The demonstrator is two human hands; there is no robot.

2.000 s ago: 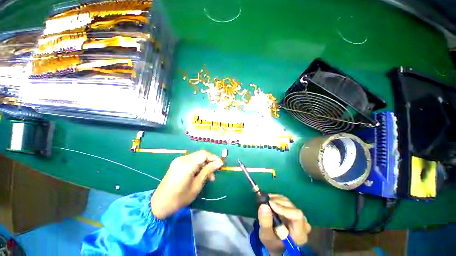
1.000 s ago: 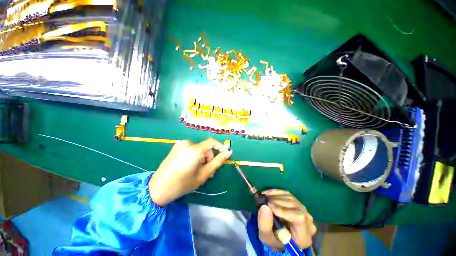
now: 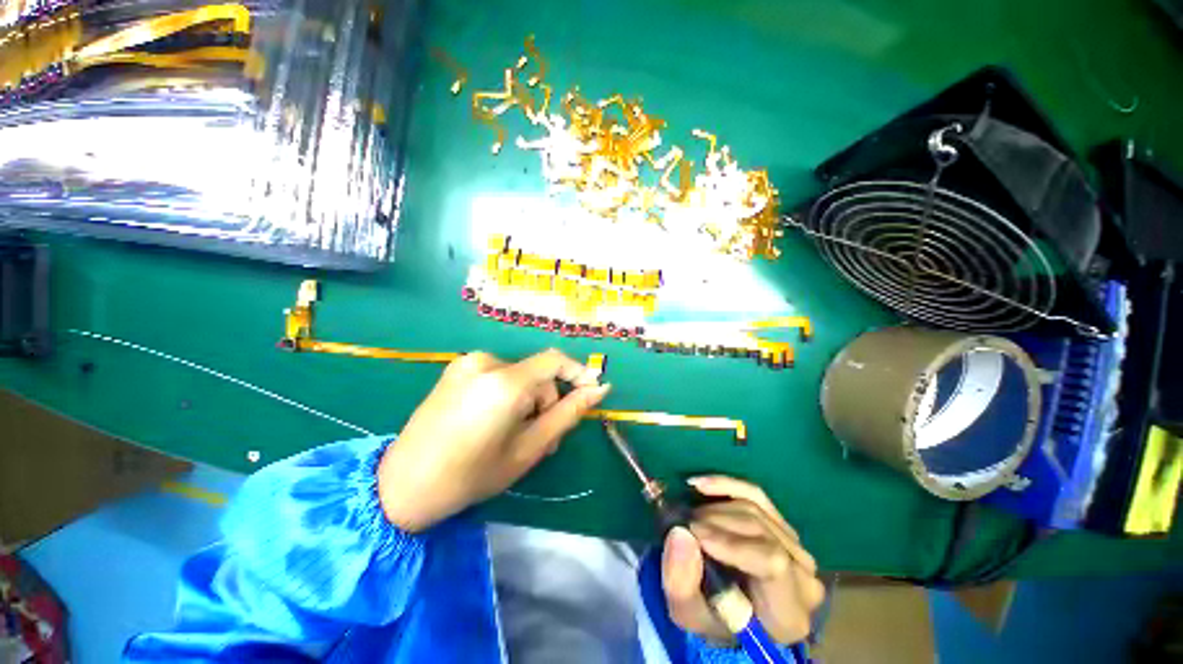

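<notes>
My left hand [image 3: 487, 428] pinches the left end of an orange flex cable [image 3: 675, 422] lying on the green mat; a small squarish end sticks up by the fingertips. My right hand [image 3: 740, 564] holds the soldering iron [image 3: 662, 499] like a pen, its thin tip at the cable just right of my left fingertips. Whether tip and cable touch, I cannot tell. A finished flex assembly [image 3: 376, 352] lies left of my left hand, its right end hidden behind the hand. Thin solder wire [image 3: 221, 379] runs across the mat towards my left hand.
Above my hands lie a row of flex cables [image 3: 571, 283] under glare and a tangled heap of small flex pieces [image 3: 623, 156]. Stacked blister trays [image 3: 195, 156] stand upper left. The fume fan [image 3: 928, 247], tape roll [image 3: 876, 396], blue soldering station [image 3: 1070, 415] and yellow sponge [image 3: 1153, 480] are right.
The iron tip has moved left and up to the cable beside my left fingertips. My left hand keeps its pinch. The whole view has shifted, with the trays sliding towards the upper left.
</notes>
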